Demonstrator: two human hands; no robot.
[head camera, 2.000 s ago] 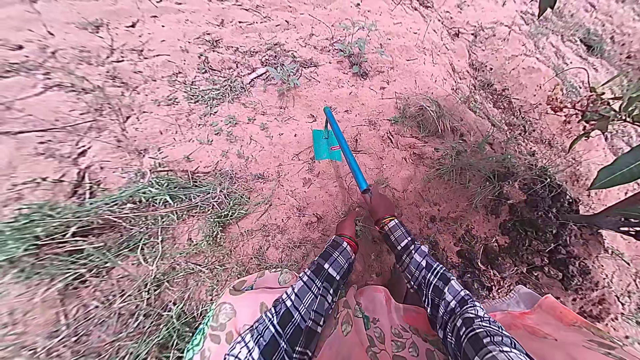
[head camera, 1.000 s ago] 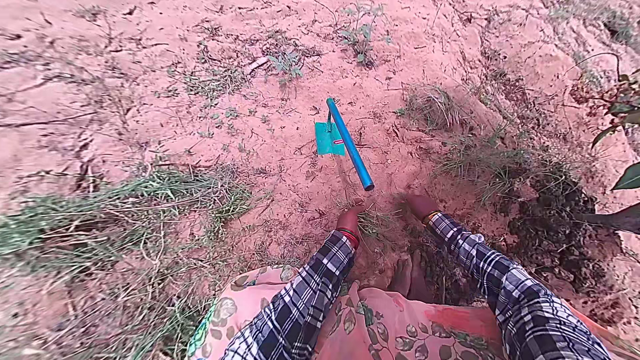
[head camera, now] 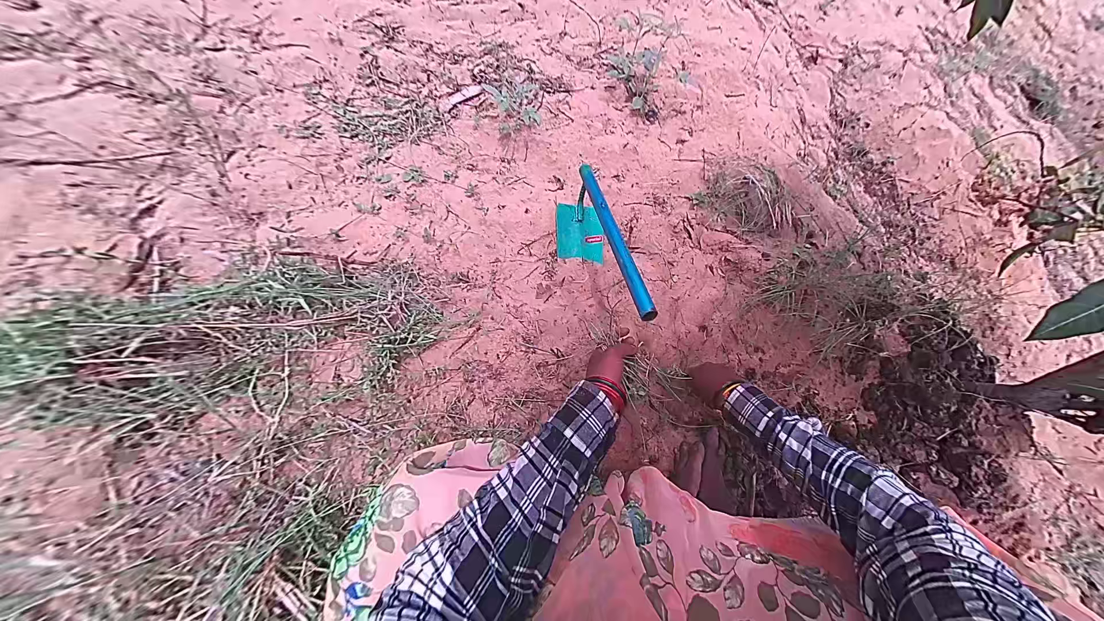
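A hand hoe with a blue tubular handle (head camera: 619, 246) and a flat green blade (head camera: 579, 233) lies on the reddish soil in front of me. My left hand (head camera: 611, 360), with red bangles at the wrist, is low over the ground just below the handle's near end, beside a small tuft of grass (head camera: 642, 378). On the other side of that tuft is my right hand (head camera: 711, 381), its fingers partly hidden. Neither hand touches the hoe. Whether either hand grips the grass cannot be made out.
A heap of pulled grass (head camera: 216, 336) spreads over the left side. Small weeds (head camera: 636, 73) grow beyond the hoe. At the right are a dry tuft (head camera: 750, 200), a dark patch of soil (head camera: 936, 405) and a leafy branch (head camera: 1035, 392). My bare feet (head camera: 703, 474) are close behind my hands.
Two seconds ago my hands were close together by the hoe handle's near end. My right hand has since moved right, away from it, and the hands are now apart with grass between them.
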